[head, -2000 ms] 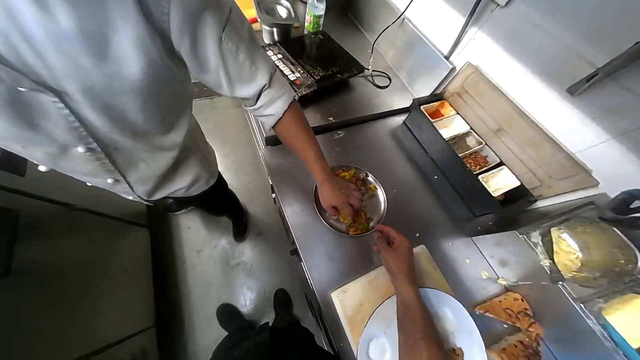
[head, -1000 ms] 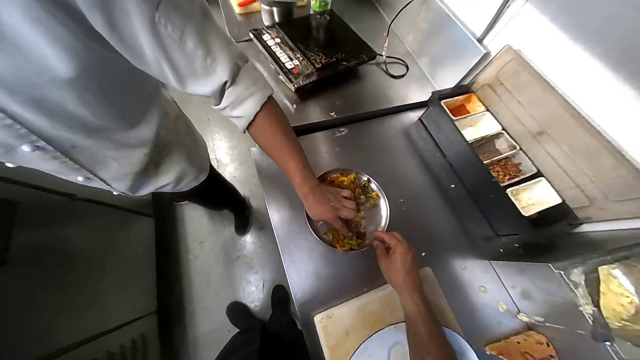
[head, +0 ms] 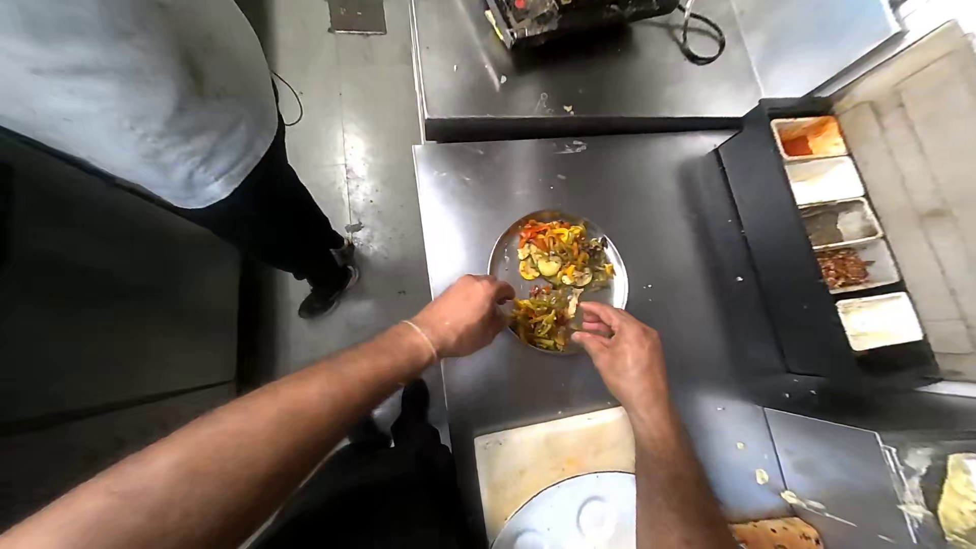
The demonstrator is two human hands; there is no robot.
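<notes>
A round metal plate (head: 619,293) lies on the steel counter, with cooked sliced vegetables (head: 560,252) heaped at its far side and a smaller pile of vegetable strips (head: 540,320) at its near side. My left hand (head: 469,314) is at the plate's left rim, fingers curled toward the near pile; whether it pinches anything is hidden. At the right of that same pile is my right hand (head: 619,343), thumb and fingers slightly apart, their tips beside a pale piece of food (head: 573,303). I cannot tell whether those fingers hold a strip.
Nearer me, a cutting board (head: 549,446) bears a white plate (head: 579,503). A black rack (head: 785,252) of ingredient containers stands at right. Flatbread (head: 778,532) lies at lower right. An electric cooktop (head: 564,19) is on the far counter. A co-worker (head: 137,91) stands at left.
The co-worker's hand has left the metal plate and the co-worker has moved back to the left. My left hand has come in at the plate's left rim. The vegetables now show in two piles.
</notes>
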